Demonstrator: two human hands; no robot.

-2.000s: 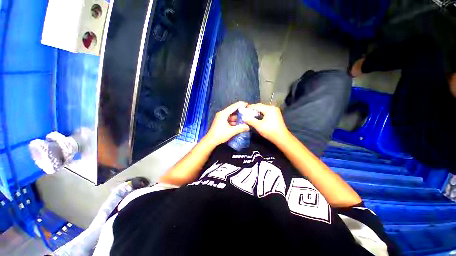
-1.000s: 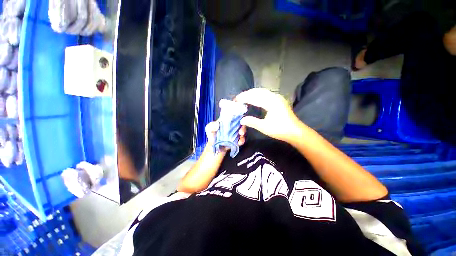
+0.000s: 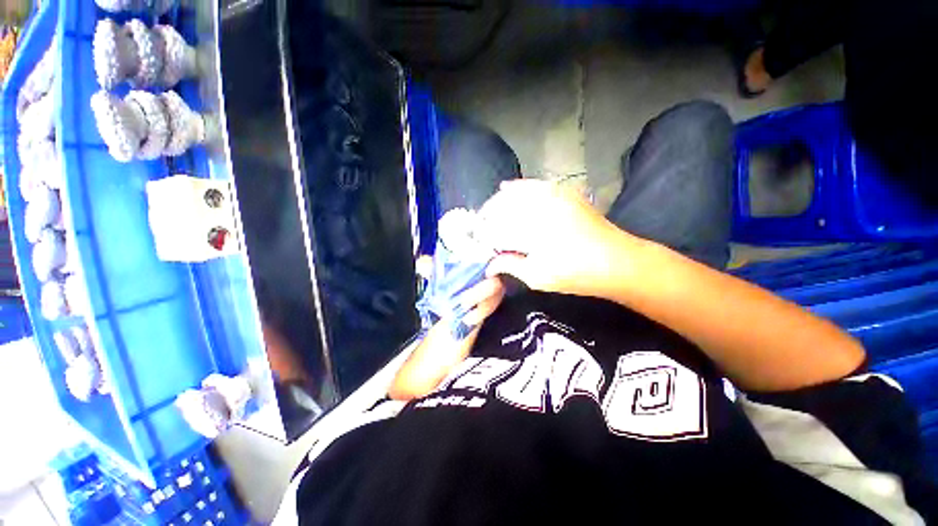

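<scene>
A blue sleeve (image 3: 449, 279) with a pale knobbly end is held above my lap, tilted, its wider end toward my left forearm. My left hand (image 3: 475, 306) grips it from below and is mostly hidden behind it. My right hand (image 3: 545, 238) is overexposed and lies over the sleeve's upper pale end, fingers bent against it. What the right fingertips do is washed out by glare.
A steel-edged dark trough (image 3: 355, 195) with loose parts runs left of my knee. Beyond it are a white switch box (image 3: 192, 218), a blue tray (image 3: 129, 308) and stacks of pale scalloped rings (image 3: 144, 125). A blue stool (image 3: 787, 170) and a person's dark-clothed limb are at right.
The view has shifted, showing more of the tray and rings. The sleeve has gone from nearly upright to tilted, and my right hand now covers more of its upper end.
</scene>
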